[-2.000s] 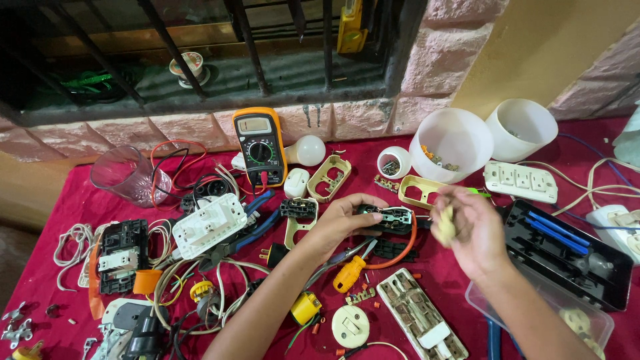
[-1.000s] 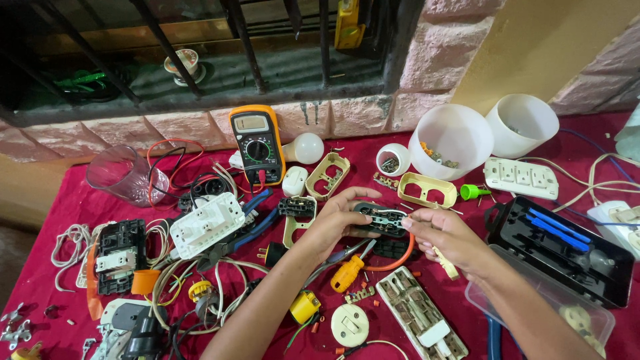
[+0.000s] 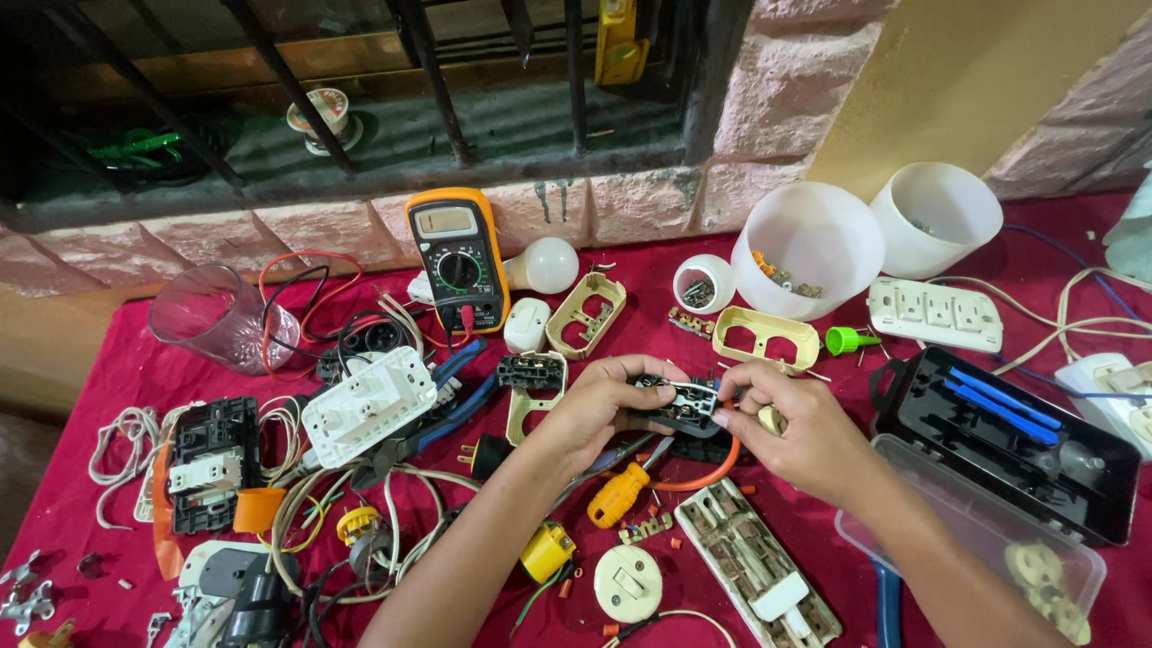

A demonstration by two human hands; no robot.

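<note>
My left hand (image 3: 607, 405) holds an opened black electrical outlet housing (image 3: 681, 405), with metal contacts showing inside. My right hand (image 3: 778, 418) pinches a white wire (image 3: 691, 386) at the housing's right side and keeps a small cream-coloured part (image 3: 771, 420) against its fingers. An orange cable (image 3: 715, 475) curves down from the housing. Below it lies a screwdriver with an orange handle (image 3: 618, 496). A cream outlet frame (image 3: 766, 339) rests just behind my right hand, and a black socket insert (image 3: 531, 371) lies left of my left hand.
A multimeter (image 3: 457, 261) leans against the brick wall. White tubs (image 3: 808, 247) of small parts stand at the back. An open black case (image 3: 999, 441) is on the right. Pliers (image 3: 463, 396), a white power strip (image 3: 369, 405), tangled wires and a glass (image 3: 220, 315) fill the left.
My right hand, farther from the housing two seconds ago with the cream-coloured part, has moved to it and now pinches the wire. A green cap behind it has come into view.
</note>
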